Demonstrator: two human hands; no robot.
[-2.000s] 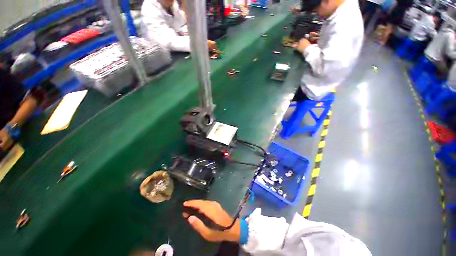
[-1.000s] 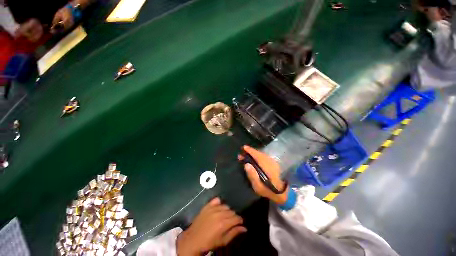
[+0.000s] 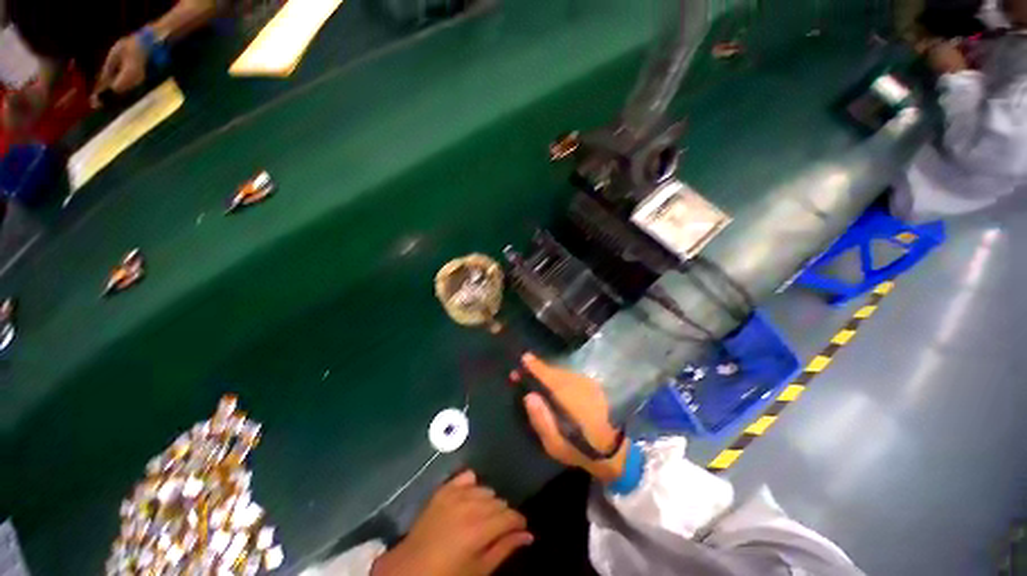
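My right hand (image 3: 572, 419), with a blue band at the wrist, is closed around the black soldering iron (image 3: 554, 407); its tip is blurred against the dark bench. My left hand (image 3: 460, 531) lies lower and to the left, back upward, fingers bent; whether it holds anything is hidden. A white disc with a dark centre hole (image 3: 448, 430) lies just above my left hand. A thin solder wire (image 3: 408, 484) runs from near the disc down-left. A pile of silver-white cells (image 3: 201, 501) lies at the lower left. A tan tip-cleaning pot (image 3: 470, 289) stands above my right hand.
The black fume fan (image 3: 561, 288) and a boxy unit with a pale panel (image 3: 680, 219) stand right of the pot. A blue bin (image 3: 732, 377) is below the bench edge. Orange-and-dark units (image 3: 250, 191) lie spaced along the green bench (image 3: 338, 259). Another person's hands show at upper left.
The view has turned from far along the line down to the bench, then shifted slightly. My left hand and the cell pile have come into view. My right hand still holds the iron.
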